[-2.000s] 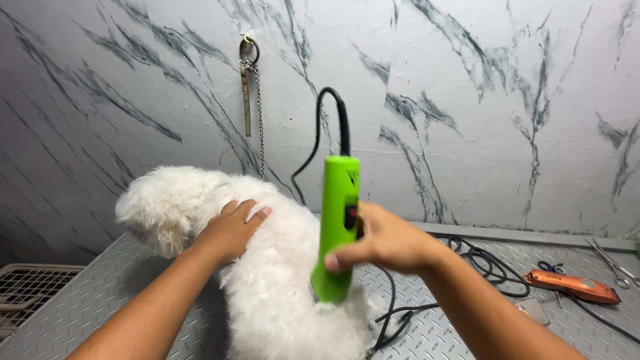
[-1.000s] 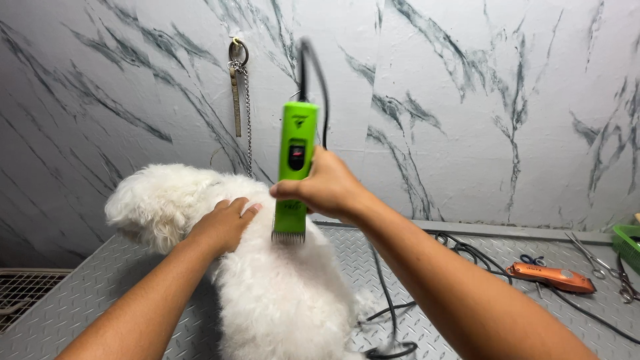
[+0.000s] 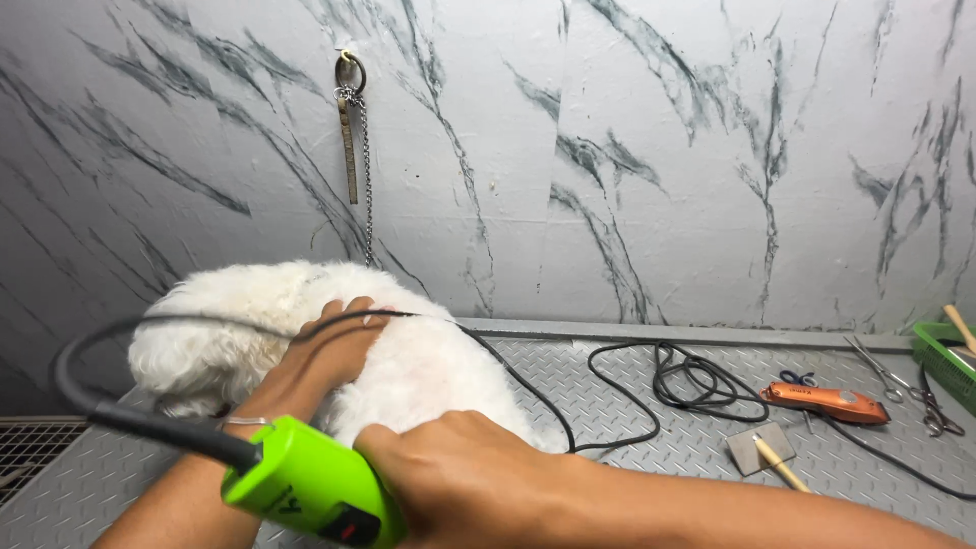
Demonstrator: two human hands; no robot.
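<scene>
A white curly-coated dog [image 3: 442, 374] stands on a metal tread-plate table [image 3: 610, 396], its head lowered at the left. My left hand [image 3: 335, 343] rests on its upper back behind the neck, fingers spread in the fur, holding nothing. My right hand [image 3: 465, 480] is closed around a green electric pet clipper [image 3: 305, 480], low in front of the dog's body and nearest the camera. The clipper's cord end points left, and its black cord [image 3: 72, 374] loops up across my left hand and the dog's back. The clipper's blade is out of view.
At the right lie an orange Kemei clipper [image 3: 831, 402], a coiled black cord [image 3: 694, 381], a slicker brush [image 3: 761, 448], steel scissors [image 3: 881, 370], dark scissors [image 3: 934, 408] and a green basket [image 3: 945, 358]. A chain and strap [image 3: 349, 145] hang on the marble-patterned wall. A wire grate [image 3: 38, 450] is at the left.
My right hand has brought the green clipper from upright over the dog's back down toward the camera, tilting its cord end left. My left hand stays on the upper back.
</scene>
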